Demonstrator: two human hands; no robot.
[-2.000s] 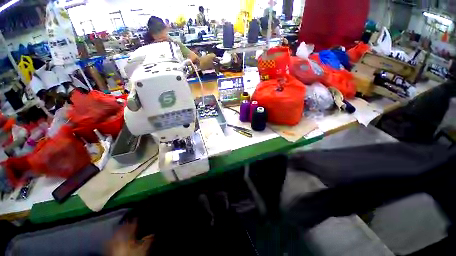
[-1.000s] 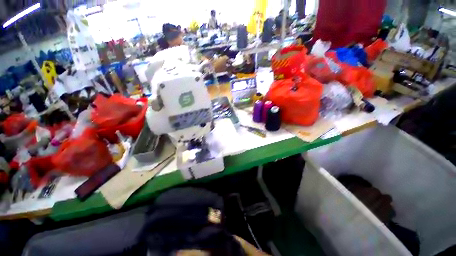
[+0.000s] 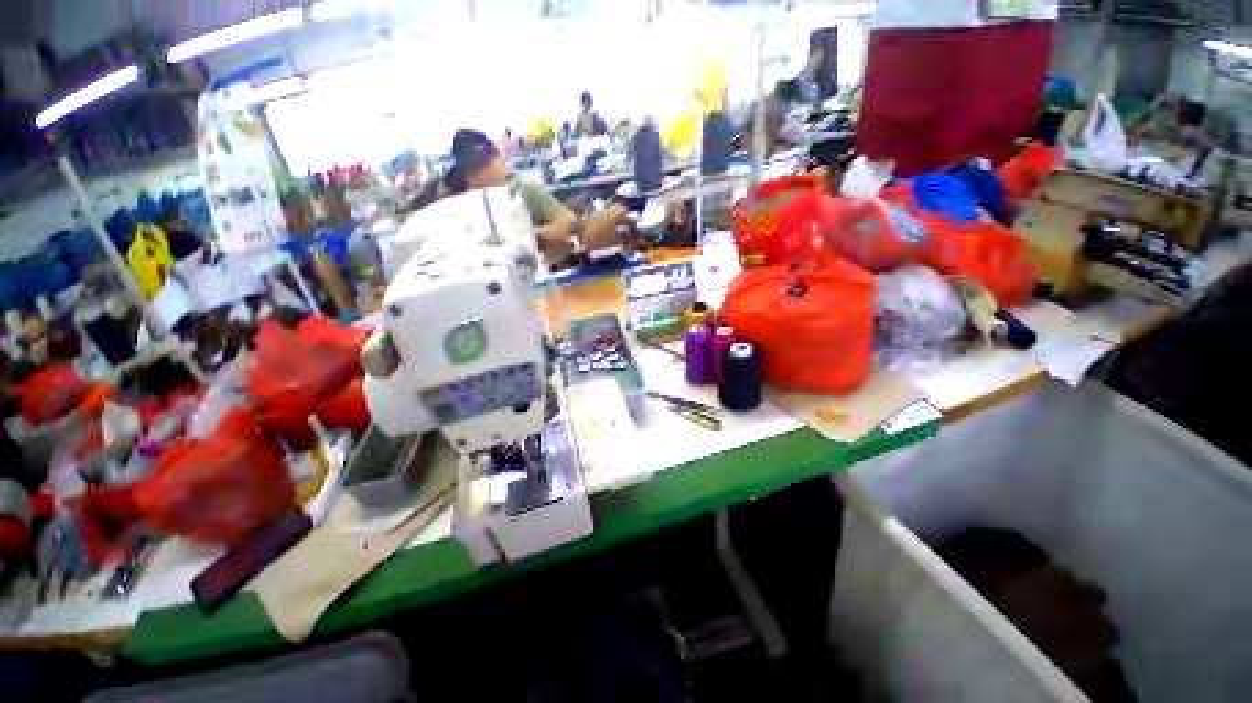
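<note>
No hand of mine shows in the head view. The off-white sewing machine (image 3: 464, 337) with a green logo stands nearest on the table's green-edged front. Its needle area (image 3: 519, 460) sits over the shiny metal work plate (image 3: 538, 492), with no cloth on it. A dark phone (image 3: 253, 560) lies left of it, partly on a flat beige piece (image 3: 330, 560). Dark, indistinct cloth (image 3: 570, 659) shows at the bottom edge, below the table.
Grey bin rim (image 3: 295, 673) at bottom left. Pale bin (image 3: 947, 618) at right holds brown and dark cloth (image 3: 1037, 604). Thread cones (image 3: 740, 376), parts tray (image 3: 600, 360) and red bags (image 3: 799, 327) stand right of the machine; more red bags (image 3: 220, 481) left. A person (image 3: 481, 165) is beyond.
The view has shifted. The blurred hand at the bottom left and the dark garment over the pale bin, seen earlier, are gone. The dark garment later at bottom centre has dropped mostly out of view.
</note>
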